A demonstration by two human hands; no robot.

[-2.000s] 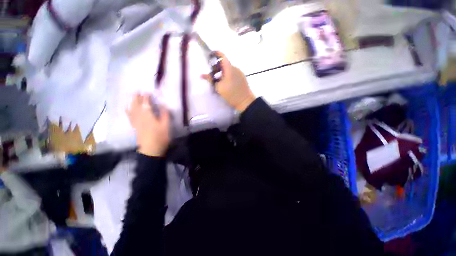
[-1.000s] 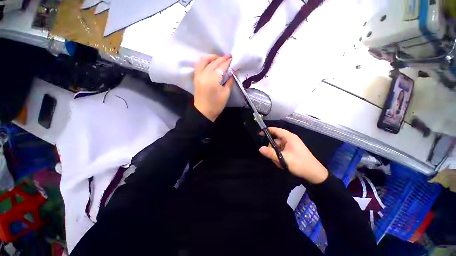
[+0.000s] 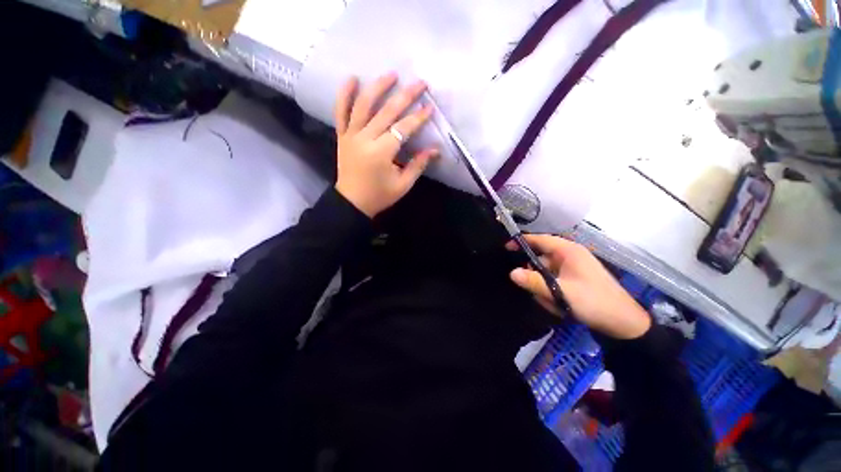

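A white garment panel [image 3: 461, 46] lies over the table's front edge, with two maroon strips [image 3: 553, 103] on its right part. My left hand [image 3: 378, 147] lies on the panel with fingers spread, a ring on one finger; it presses on the cloth and pinches nothing that I can see. My right hand [image 3: 586, 286] holds the fabric shears [image 3: 499, 205] by their black handles. The long silver blades point up and left, their tips on the panel beside my left fingertips. Whether the blades are slightly parted is unclear.
A smartphone [image 3: 738, 221] lies on the table at right, near the sewing machine [image 3: 784, 92]. A blue basket [image 3: 562, 369] is below the table. Another white panel [image 3: 203, 203] with maroon strips hangs at left, near a dark phone-like object [image 3: 69, 145].
Since one second ago, my left fingers have spread out flat on the panel. The shears remain in my right hand, tips still by my left fingers. The view has shifted slightly.
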